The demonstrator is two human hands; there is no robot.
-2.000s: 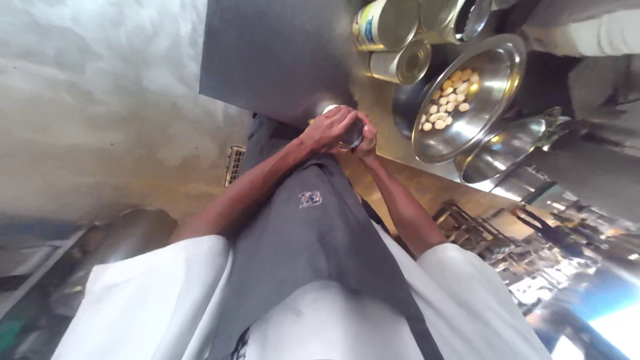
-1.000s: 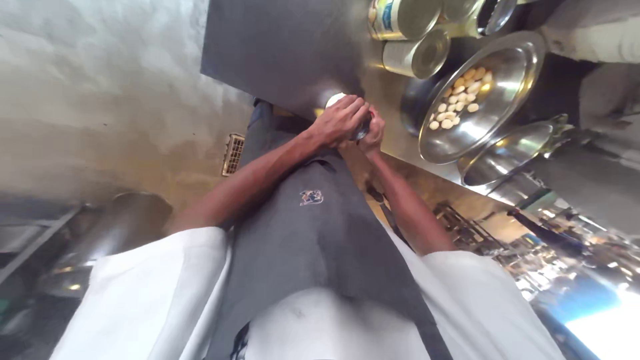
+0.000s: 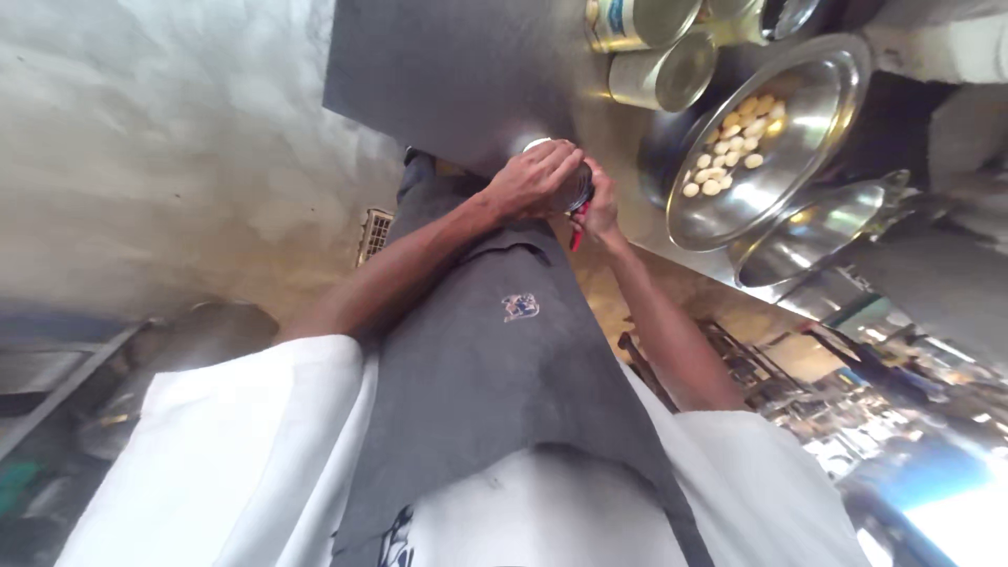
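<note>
My left hand (image 3: 535, 179) is wrapped over a metal can (image 3: 575, 187), tilted on its side near the counter's edge. My right hand (image 3: 600, 203) closes around a small red-handled tool (image 3: 579, 224) at the can's dark end; its working part is hidden. A pale round edge (image 3: 537, 145) shows just beyond my left fingers. To the right stands a wide steel bowl (image 3: 811, 142) with several pale round pieces (image 3: 732, 146) in it. Metal cans (image 3: 642, 79) stand above it in the view, one with a printed label.
A dark grey board or panel (image 3: 441, 71) lies at the top, beyond my hands. A second steel bowl (image 3: 827, 236) sits beside the first. A small vent grille (image 3: 375, 236) is at left of my apron. Racks and blurred shelving fill the lower right.
A red handle shows at my right hand now; it was not visible in the earlier frames. Both hands have stayed together around the can. The view has shifted slightly.
</note>
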